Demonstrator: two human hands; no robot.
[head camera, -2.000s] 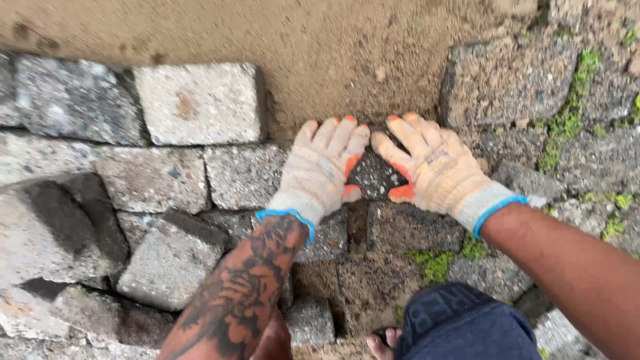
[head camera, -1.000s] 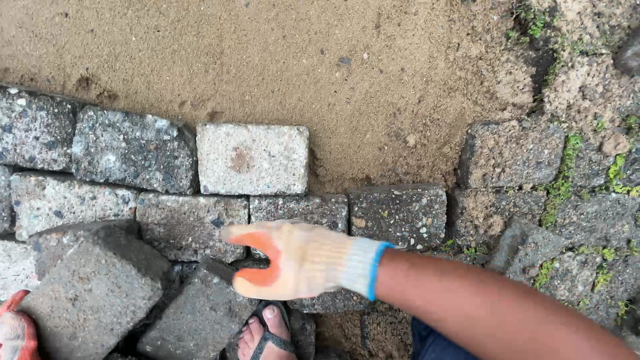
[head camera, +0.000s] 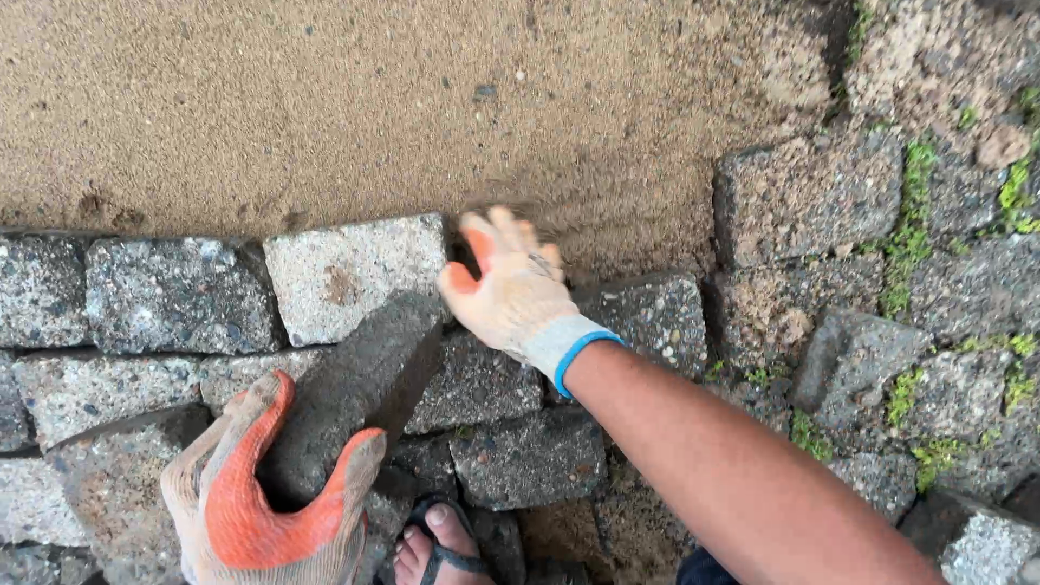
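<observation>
My left hand (head camera: 268, 487), in a knit work glove with an orange palm, grips a dark paving block (head camera: 349, 398), tilted above the laid stones at lower left. Bare-palmed to the sand, my right hand (head camera: 516, 280), in a similar glove with a blue cuff edge, has its fingers spread and blurred, holding nothing. It touches or hovers over the sand bed (head camera: 617, 203), just right of a light grey paving block (head camera: 349, 268). Another set block (head camera: 650, 321) lies right of its wrist. The far ends of the right fingers are partly blurred.
Rows of set paving blocks (head camera: 183, 292) run along the left. Loose blocks (head camera: 122, 487) lie at lower left. On the right, older pavers (head camera: 812, 195) have moss (head camera: 910, 227) in their joints. My sandalled foot (head camera: 443, 544) is at the bottom.
Both hands were together at the row's edge two seconds ago. My left hand now holds a dark block over the row. The right hand has moved from over the laid stones onto or over the sand.
</observation>
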